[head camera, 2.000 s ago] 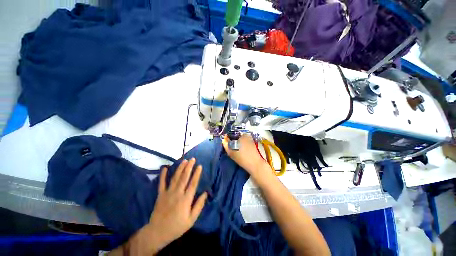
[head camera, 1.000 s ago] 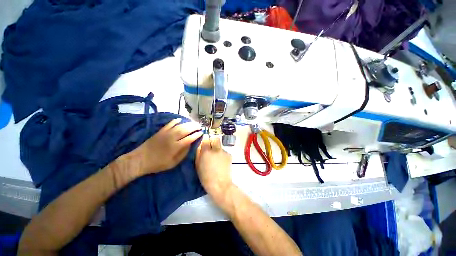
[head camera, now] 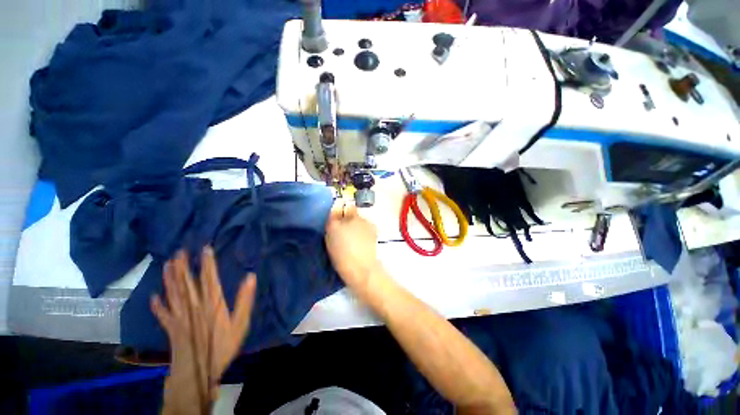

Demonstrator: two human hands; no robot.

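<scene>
The navy garment piece [head camera: 284, 215] lies limp on the table, its right edge at the presser foot and needle [head camera: 339, 182]. A thin navy strip [head camera: 219, 164] curls on top at its upper left. My left hand [head camera: 203, 304] lies on the cloth with fingers spread, nothing pinched in it. My right hand [head camera: 350, 235] is at the cloth's right edge just below the needle, fingertips bent close together on the edge; part of the grip is hidden. The white sewing machine [head camera: 446, 81] stands above and to the right.
Red and yellow-orange handled snips [head camera: 434, 219] lie right of the needle. Black strips [head camera: 487, 198] lie under the machine arm. A large navy heap [head camera: 146, 89] is at upper left. The printed ruler strip [head camera: 535, 280] runs along the front edge. More navy cloth [head camera: 527, 357] lies below it.
My left hand has moved from beside the needle down and left, and its fingers have spread on the cloth. My right hand stays close below the needle. The view has shifted.
</scene>
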